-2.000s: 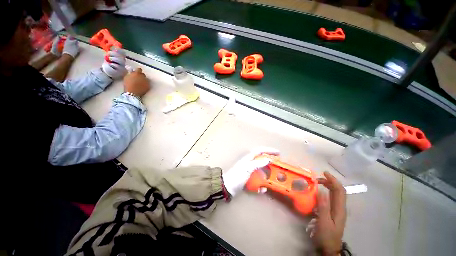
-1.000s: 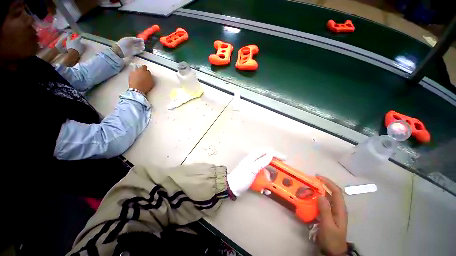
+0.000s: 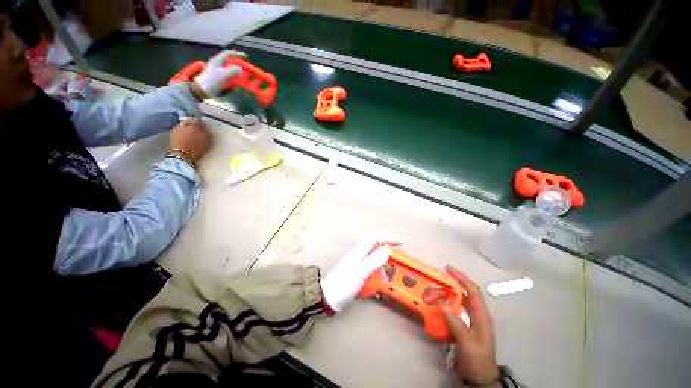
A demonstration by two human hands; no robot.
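Note:
An orange controller shell [image 3: 413, 286] is held level over the white bench in front of me. My left hand [image 3: 354, 276], in a white knit glove, grips its left handle. My right hand [image 3: 475, 333], bare, holds its right end, with the fingers along the far edge and the thumb on the near side. Something small and white shows by the right fingers; I cannot tell what it is. The shell's round openings face up. A flat white strip [image 3: 510, 286] lies on the bench right of my right hand.
A translucent bottle [image 3: 517, 236] with a round clear top stands by the belt rail. Orange shells lie on the green belt [image 3: 424, 125]. At left a person's gloved hand [image 3: 220, 74] holds a shell over the belt. A smaller bottle [image 3: 256, 135] and yellow cloth [image 3: 254, 164] are near that person. A slanting post [image 3: 617, 68] rises at right.
The neighbour's gloved hand has reached over the belt and taken hold of a shell. My hands still hold the same shell, turned slightly since the earliest frame. The view has shifted a little.

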